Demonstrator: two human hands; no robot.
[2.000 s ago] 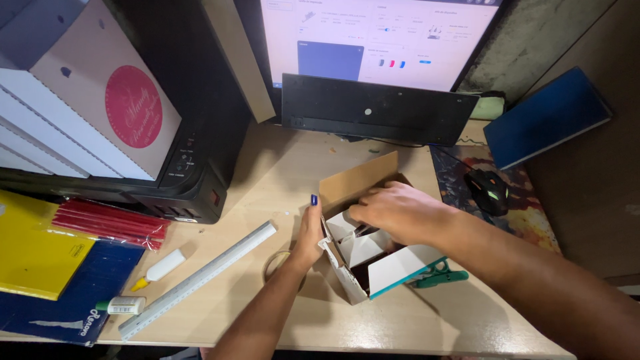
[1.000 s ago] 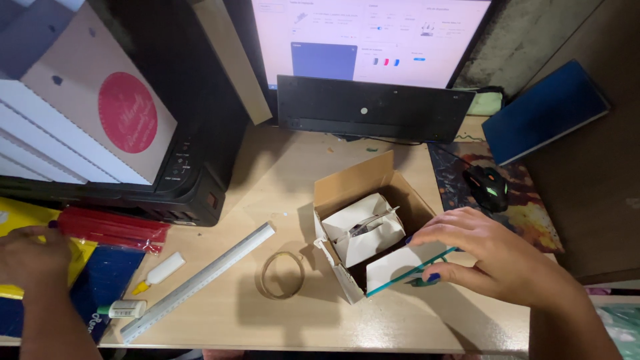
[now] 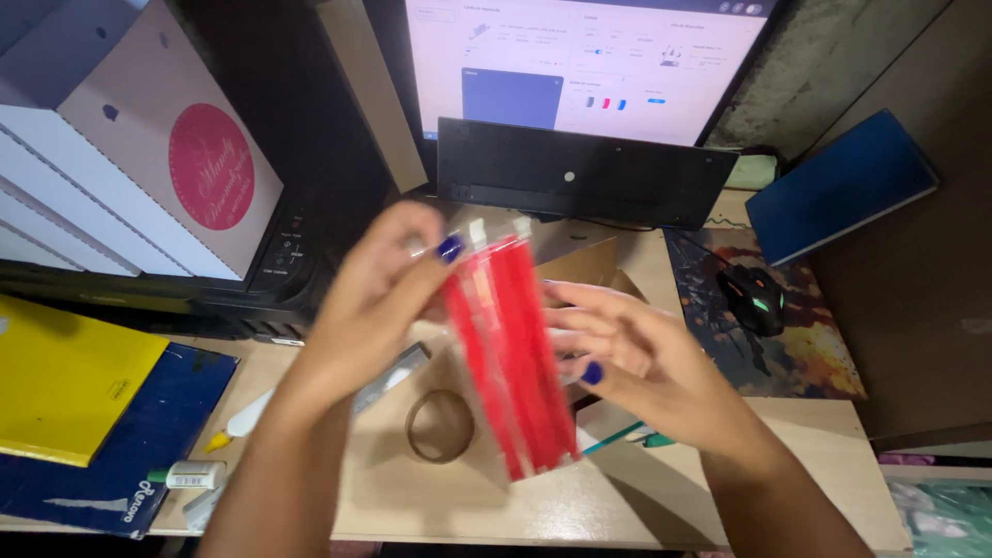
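My left hand (image 3: 387, 287) pinches the top edge of a clear plastic packet of red sticks (image 3: 511, 356), held up above the desk and blurred by motion. At the packet's right side is my right hand (image 3: 628, 349), its fingers spread; whether they grip the plastic is unclear. Behind the packet and my right hand, the cardboard box (image 3: 589, 263) is mostly hidden, with one flap showing. A roll of tape (image 3: 440, 426) lies on the desk to the packet's left. The ruler (image 3: 395, 376) is partly covered by my left forearm.
At the left lie a yellow folder (image 3: 70, 380), a dark blue folder (image 3: 178, 418), a small bottle (image 3: 196, 474) and a white glue tube (image 3: 249, 415). A printer (image 3: 287, 302) stands behind them. A keyboard (image 3: 581, 174) leans before the monitor; a mouse (image 3: 752, 298) sits at the right.
The packet of red sticks, earlier lying at the left, is now up in front of me. My left hand has come back from the left side with it, and my right hand has left the box flap.
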